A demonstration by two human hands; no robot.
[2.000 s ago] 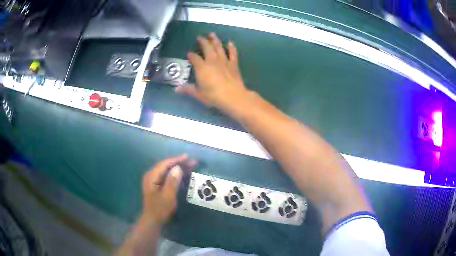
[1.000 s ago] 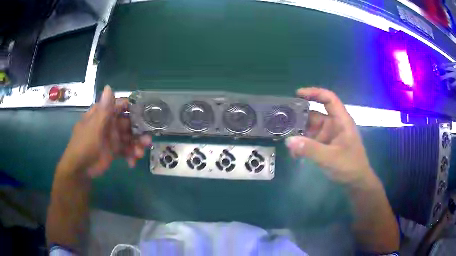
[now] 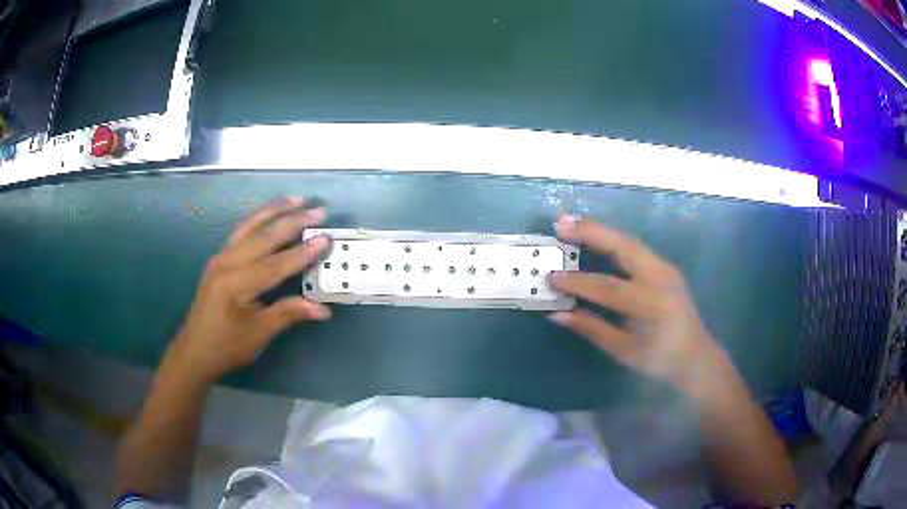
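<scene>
A long silver-grey bar point(image 3: 438, 269) lies on the green worktop in front of me, its pale flat face with rows of small dark holes turned up. My left hand point(image 3: 261, 273) grips its left end, fingertips on the top face and thumb at the near corner. My right hand point(image 3: 627, 288) grips its right end, with fingers on the face and at the far and near edges. The plate with four fan cut-outs does not show now; whether it is under the bar is hidden.
A bright metal rail point(image 3: 477, 154) runs across beyond the bar, with the green belt point(image 3: 457, 70) behind it. A red push button point(image 3: 103, 141) is at the left. A violet lamp point(image 3: 823, 94) glows at the right. A stack of ribbed plates point(image 3: 845, 298) stands at the right edge.
The bar held up with four round fans showing is no longer seen that way; a bar with its holed face up lies between my hands. The four-opening plate has gone from view.
</scene>
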